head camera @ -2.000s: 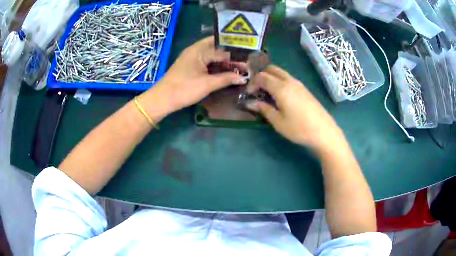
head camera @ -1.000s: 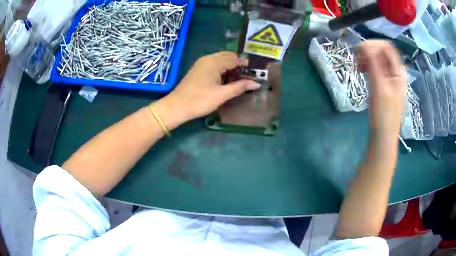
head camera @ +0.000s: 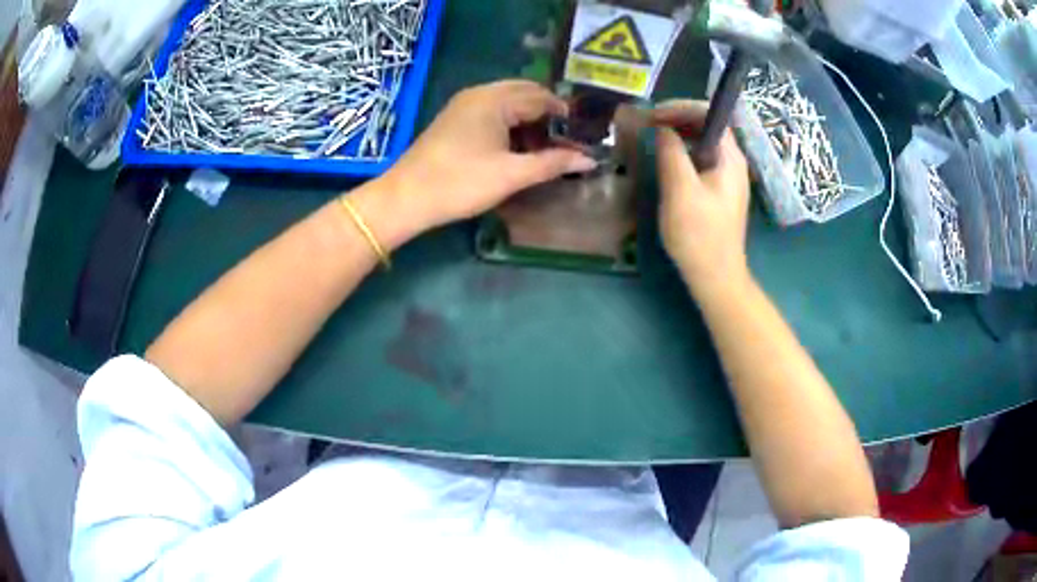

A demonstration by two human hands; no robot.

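The hand press stands in front of me, its dark head with a yellow warning label (head camera: 610,48) above a brown base plate (head camera: 569,222). My left hand (head camera: 483,154) grips a small shiny steel fixture block (head camera: 591,139) between thumb and fingers, on the plate under the head. Fingers partly hide the block; whether a pin sits in it I cannot tell. My right hand (head camera: 705,199) is closed round the lower end of the dark press lever (head camera: 724,102), right of the plate. The lever's red knob does not show.
A blue tray (head camera: 262,165) heaped with silvery pins is left of the press. Right are a clear box (head camera: 859,188) of similar parts, a white cord (head camera: 887,216) and a smaller clear box (head camera: 961,279). A black flat object (head camera: 114,267) and clear bottle (head camera: 85,114) lie far left.
My right hand first left the fixture and rose right towards the red-knobbed lever. It now holds the lever, which is swung down towards me. My left hand has stayed at the fixture.
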